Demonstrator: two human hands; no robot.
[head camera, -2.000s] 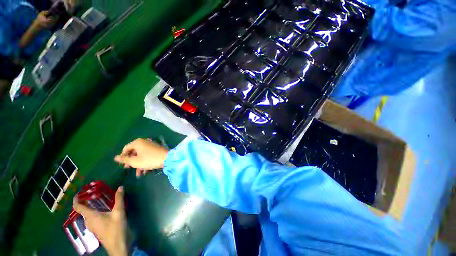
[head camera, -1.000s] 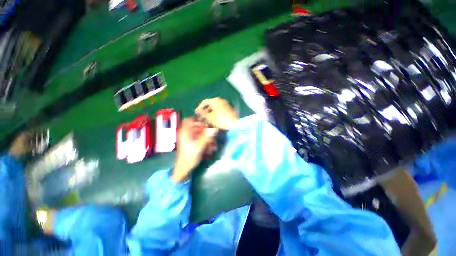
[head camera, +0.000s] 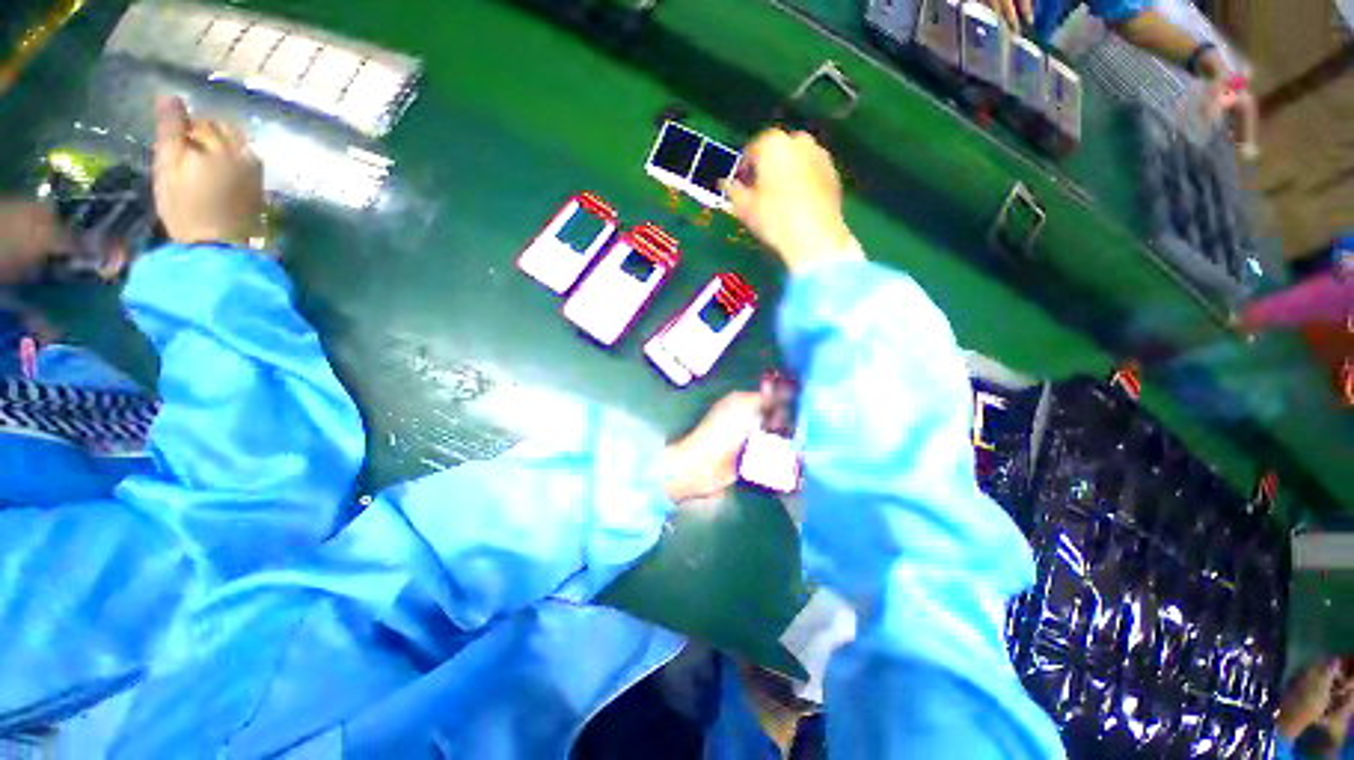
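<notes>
Three red-rimmed phone housings with white faces and dark windows lie on the green mat: left (head camera: 569, 242), middle (head camera: 621, 288), right (head camera: 701, 330). Two display modules (head camera: 695, 161) with white borders and orange tails show beyond them. My right hand (head camera: 792, 190) has its bent fingertips at the right end of the display row; whether it grips a display is hidden. My left hand (head camera: 714, 447) holds another housing (head camera: 771, 462), partly covered by my right sleeve.
Clear trays (head camera: 282, 67) lie at upper left beside another person's hand (head camera: 208, 175). A glossy black blister tray (head camera: 1136, 594) is at lower right, with a white sheet (head camera: 821, 631) near my right sleeve. Across the line are other workers' hands and a row of pale devices (head camera: 988, 45).
My right hand has moved from beside my left hand to the displays. Fewer displays show uncovered. The view has swung, bringing the neighbouring worker's arm and trays further in.
</notes>
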